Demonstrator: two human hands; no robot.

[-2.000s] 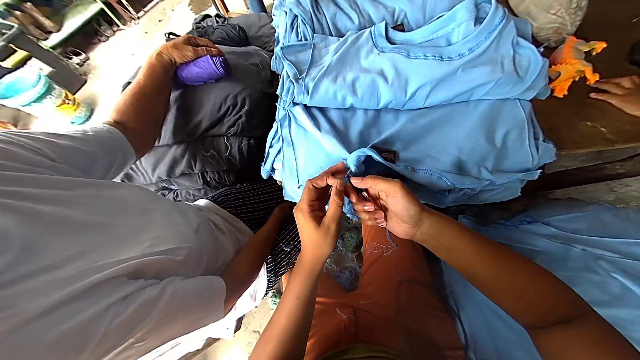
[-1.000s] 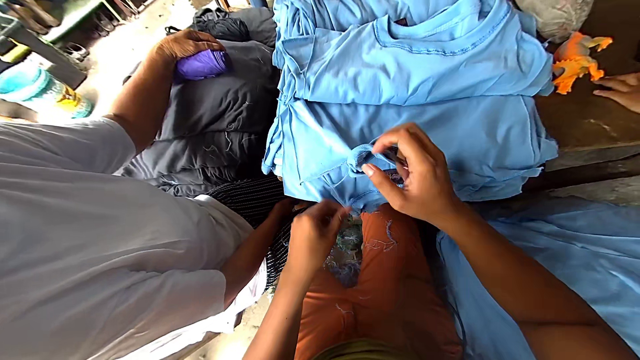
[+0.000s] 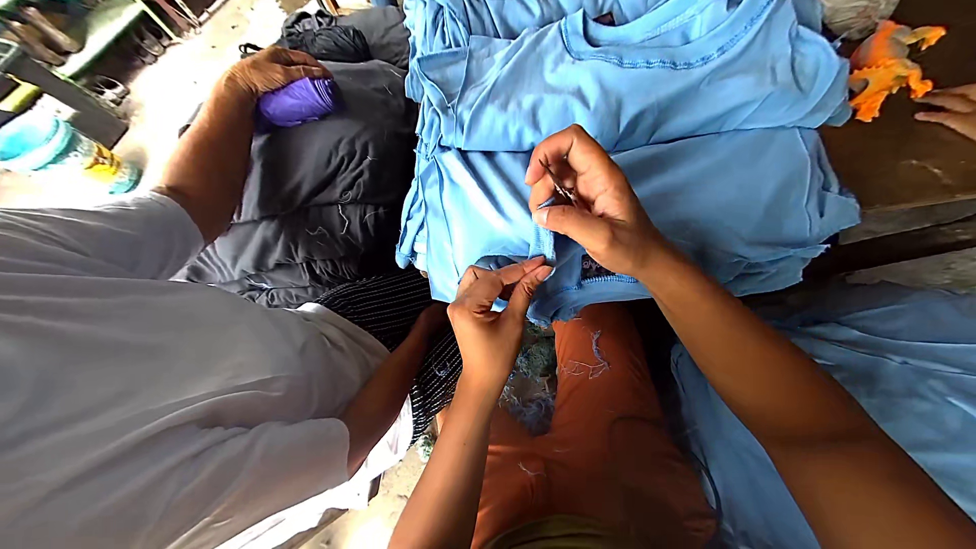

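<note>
Between finger and thumb, my left hand (image 3: pixel 496 309) pinches the stitched edge of a light blue shirt (image 3: pixel 543 242) at the near side of the pile. My right hand (image 3: pixel 591 202) is just above and to the right, its fingers curled round a small dark metal tool, perhaps thread snips; its thumb and fingertips also meet the raised blue edge. A dark label (image 3: pixel 598 267) shows on the shirt below my right hand. Behind lie more folded light blue shirts (image 3: pixel 686 91), one with a stitched neckline. Loose thread bits (image 3: pixel 591 362) cling to the orange trousers.
At the left sits a person in a white shirt (image 3: pixel 152 366), one hand on a purple roll (image 3: pixel 297 101) atop dark folded cloth (image 3: pixel 320 175). An orange toy figure (image 3: pixel 888 69) and another person's hand (image 3: pixel 949 107) are at the right, above blue cloth (image 3: pixel 854 366). A clear tub (image 3: pixel 69 156) stands far left.
My hands were close together two seconds ago, then moved apart. Since one second ago my left hand has moved up and right to the shirt's edge, and the dark label has come into view.
</note>
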